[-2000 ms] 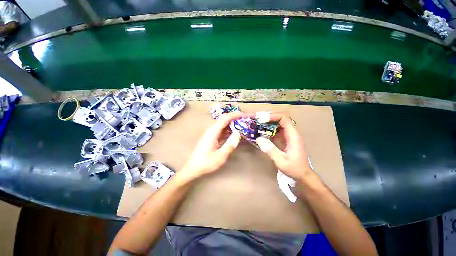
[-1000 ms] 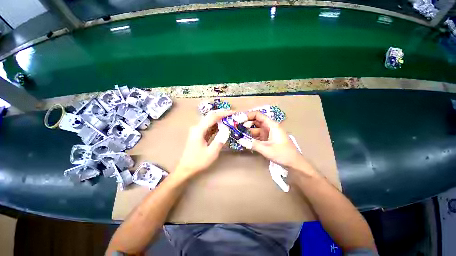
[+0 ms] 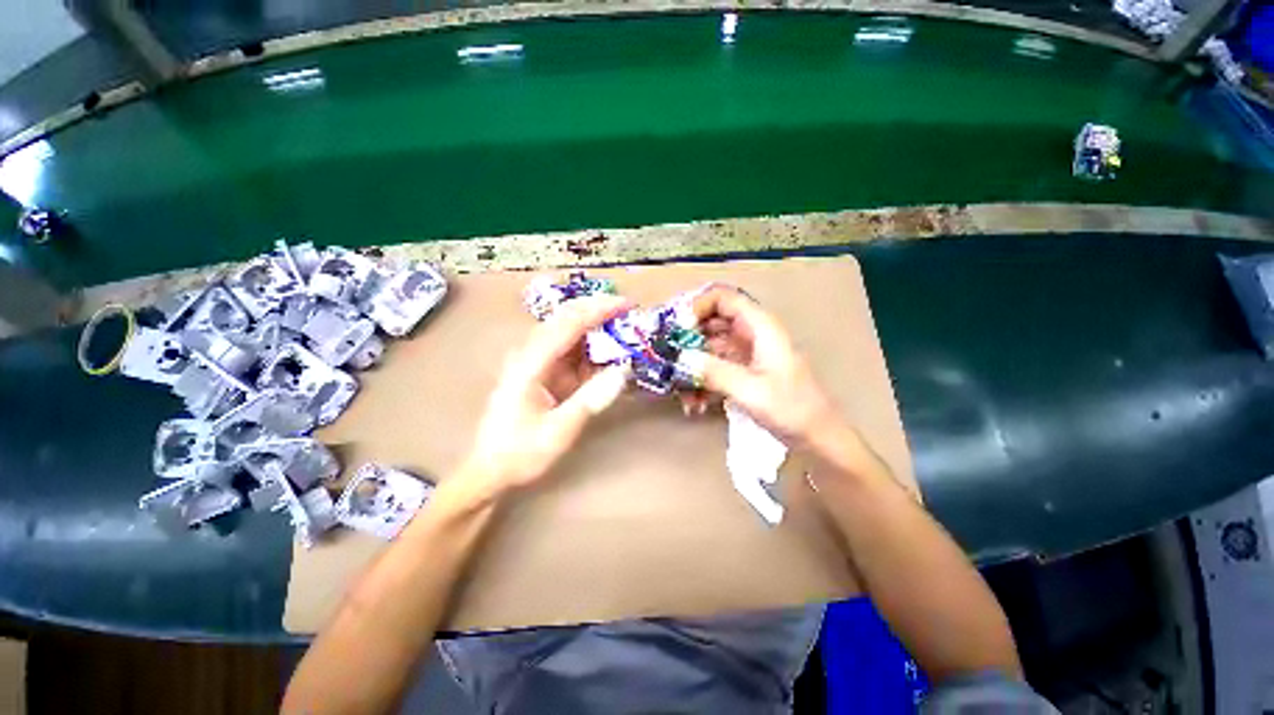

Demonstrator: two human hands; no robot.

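Both hands hold one wired unit point(image 3: 651, 347) above the middle of the tan work board point(image 3: 615, 559). The unit shows white parts, blue, purple and red wires, a dark part and a green circuit board. My left hand point(image 3: 548, 398) grips its left side between thumb and fingers. My right hand point(image 3: 755, 366) grips its right side; its fingertips are partly behind the unit. White covers show on some fingertips. Another white and green wired unit point(image 3: 566, 293) lies on the board just beyond my left hand. A limp white glove or cloth point(image 3: 756, 461) lies below my right hand.
Grey-white housings point(image 3: 259, 370) are piled at the left, one point(image 3: 382, 500) nearer me on the board's edge. A yellowish ring point(image 3: 105, 340) lies beyond the pile. The green belt point(image 3: 587, 154) carries a unit point(image 3: 1097, 151) at right and a small one at far left. A clear packet lies far right.
The view has shifted, so the scene sits further left. The hands keep hold of the unit, now turned so its green board faces right. A green part seen beyond the right hand is no longer visible there.
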